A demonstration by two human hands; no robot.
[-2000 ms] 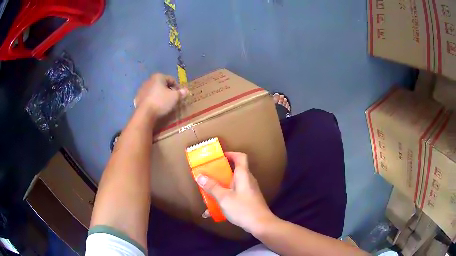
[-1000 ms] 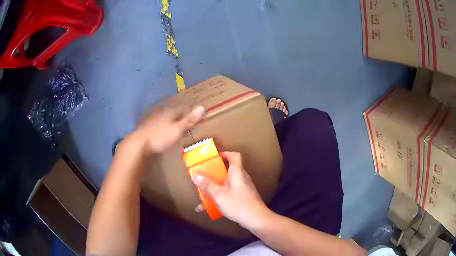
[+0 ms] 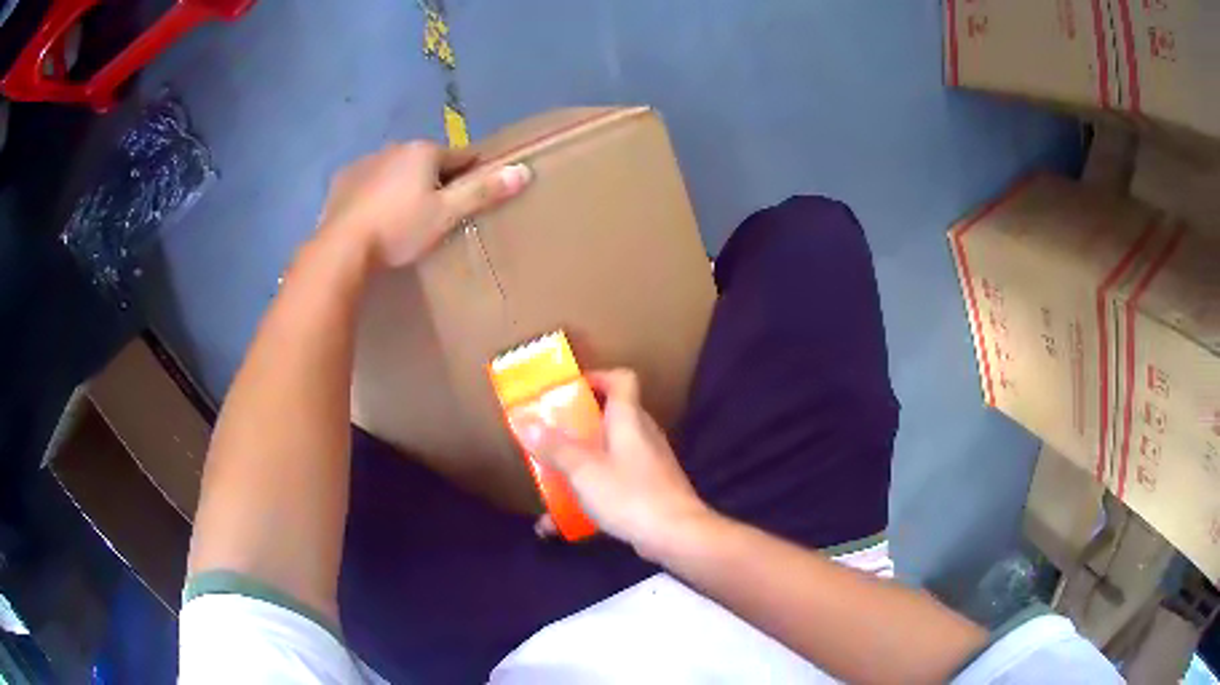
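A tan shipping carton [image 3: 602,228] rests tilted against my legs, its plain face with a centre seam turned up towards me. My left hand [image 3: 408,201] grips the far top edge of the carton, with the thumb on the plain face and the fingers hidden over the edge. My right hand [image 3: 622,462] holds the orange tape gun [image 3: 549,422] over the near part of the seam, its toothed edge pointing away from me. Tape on the carton is hard to make out.
Stacked cartons with red stripes [image 3: 1057,335] stand at the right. A red plastic stool [image 3: 100,67] is at the upper left, with crumpled clear plastic [image 3: 141,194] below it. A small open carton [image 3: 134,442] is at the lower left. A worn yellow-and-black line [image 3: 456,126] marks the floor ahead.
The carton has tipped so its printed face is no longer seen and its far edge sits higher in view. My left hand has gone from the seam area to gripping that edge. The tape gun stays in my right hand.
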